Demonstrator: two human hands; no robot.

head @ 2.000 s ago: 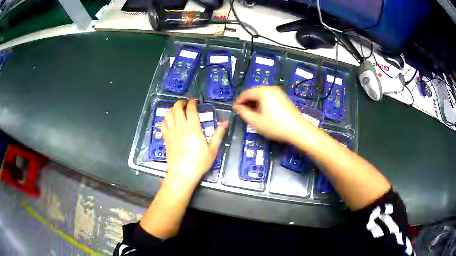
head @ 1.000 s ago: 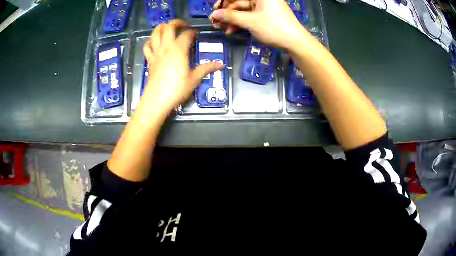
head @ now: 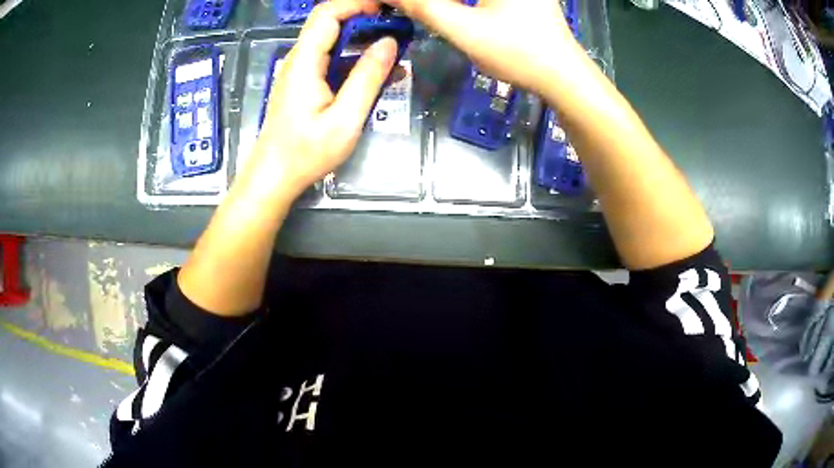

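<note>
My left hand (head: pixel 315 114) holds a dark-blue unit (head: pixel 368 35), tilted above the front middle pocket, with the thumb across it. My right hand (head: pixel 512 37) reaches to the unit's upper end; its fingertips are at the picture's top edge, so its grip is unclear. The clear blister tray (head: pixel 375 206) lies beneath. The pocket below the held unit has a pale printed slip (head: pixel 393 108) in it. Other blue units lie in the tray, one at front left (head: pixel 196 114), one tilted right of the middle (head: pixel 485 108) and one farther right (head: pixel 560 155).
The tray lies on a dark-green bench mat (head: pixel 73 119). More blue units show in the back row, cut off by the top edge. White papers or items (head: pixel 764 41) lie at the back right. Below the bench are a red item at left and a grey floor with a yellow line (head: pixel 69 347).
The view has tilted down since the first frame. The front middle unit has left its pocket and is now in my left hand, uncovering the slip. My right hand has come to it.
</note>
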